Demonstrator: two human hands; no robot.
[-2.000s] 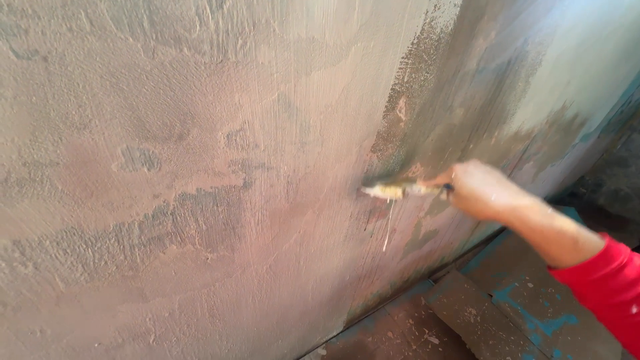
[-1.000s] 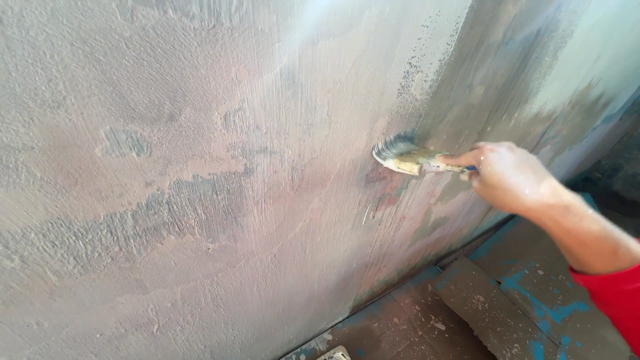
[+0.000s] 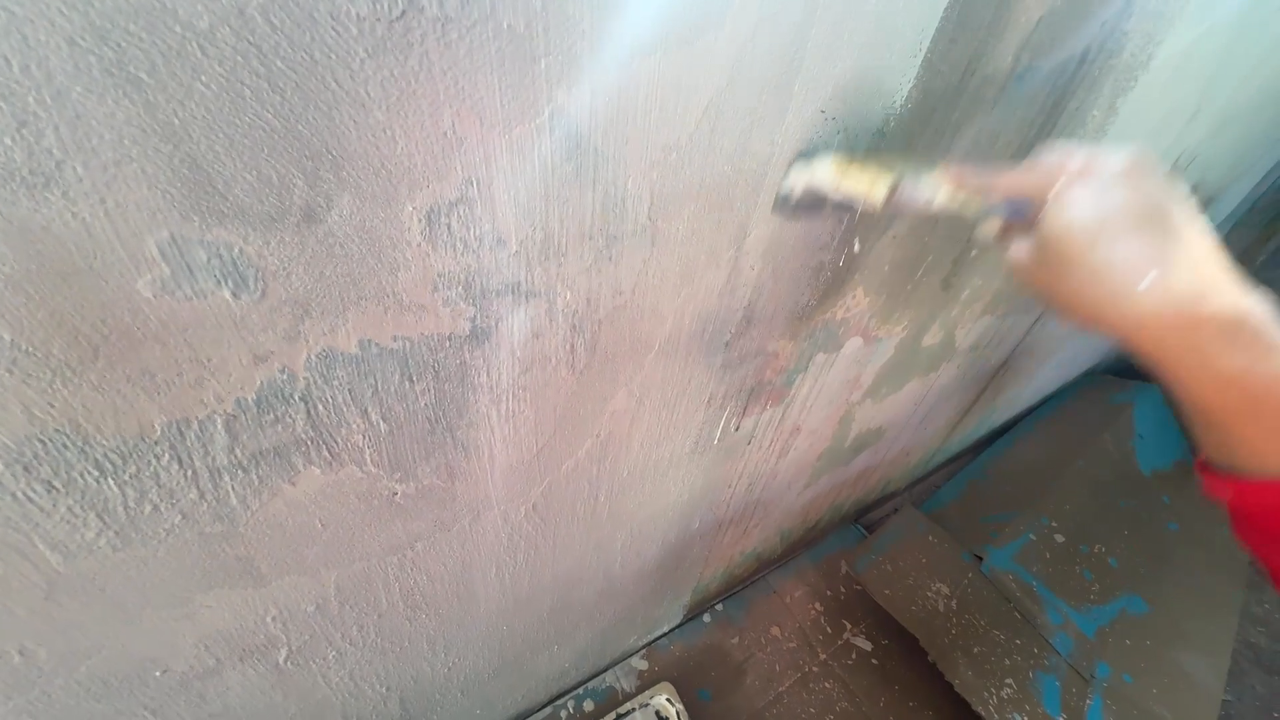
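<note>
My right hand, blurred and spotted with pale paint, grips the handle of a paintbrush at the upper right. The brush lies roughly level, its head pointing left at the wall; blur hides whether the bristles touch. Around it the rough wall shows mottled pink, grey and brown paint, with vertical streaks. Right of the brush head runs a darker brown-green band with pale green paint beyond. My left hand is out of view.
Cardboard sheets with blue and whitish paint splatters lie along the foot of the wall at the lower right. The corner of a pale, paint-marked container or tray shows at the bottom edge.
The brush has moved up the wall in my right hand. The corner of the pale object has come into view at the bottom since the earliest frame.
</note>
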